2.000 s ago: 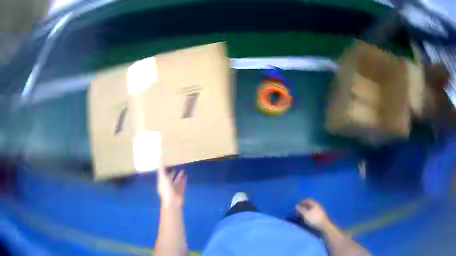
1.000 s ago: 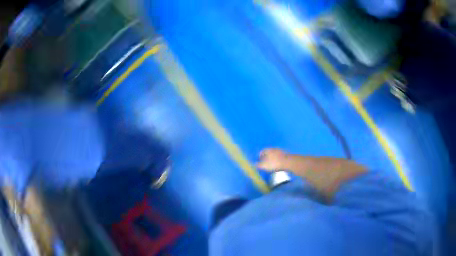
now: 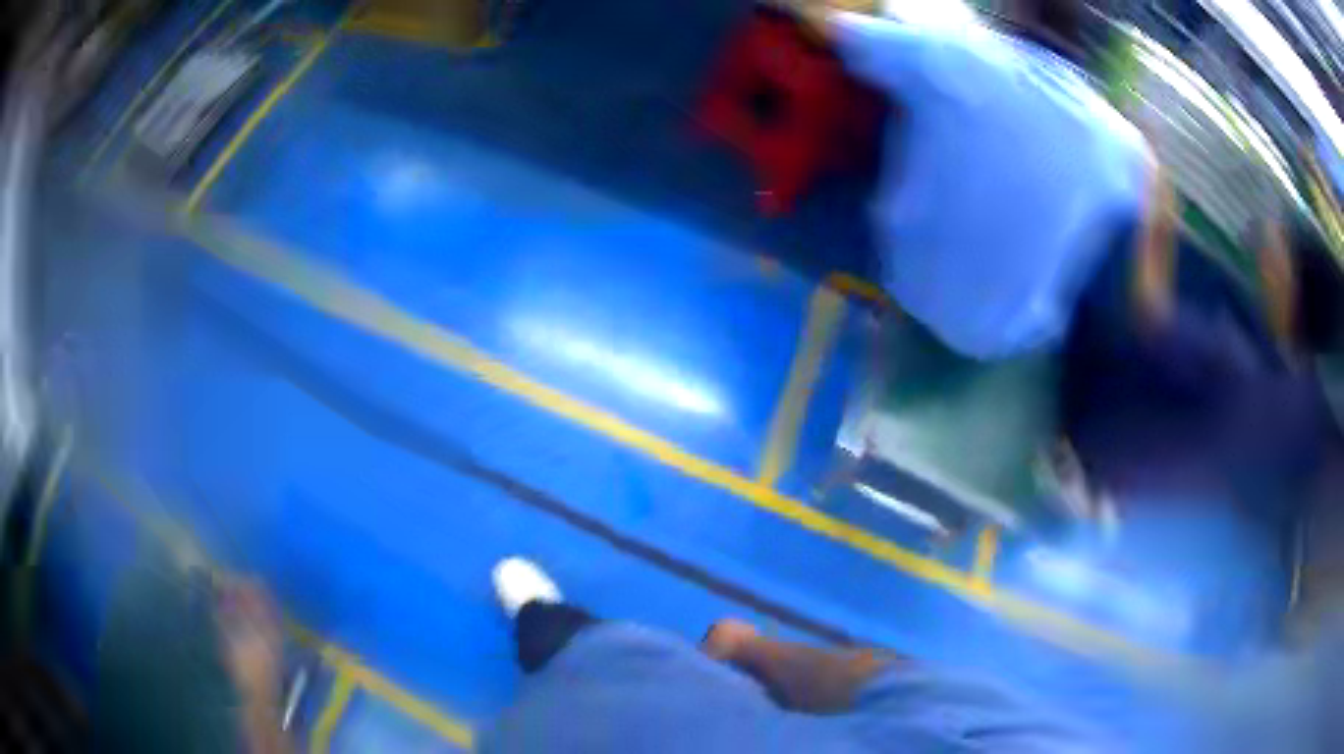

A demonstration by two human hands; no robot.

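The picture is blurred. My right hand (image 3: pixel 730 641) is low in the middle over the blue floor, its fingers partly hidden by the forearm; no held object shows. My left hand (image 3: pixel 248 619) is at the lower left beside a dark green surface (image 3: pixel 155 663); its fingers are too blurred to read. My white-tipped shoe (image 3: pixel 523 583) is on the glossy blue floor (image 3: pixel 369 516). No carton is in either hand that I can see.
Yellow floor lines (image 3: pixel 560 405) run diagonally. A person in a light blue top (image 3: pixel 1002 177) is at the upper right, near a green-topped stool (image 3: pixel 958 427) and a red stool (image 3: pixel 767 103). A pale square plate (image 3: pixel 199 96) lies at the upper left.
The view has swung from the workbench and large carton to the floor. The person in blue now shows at the right, and my left hand has come back into view.
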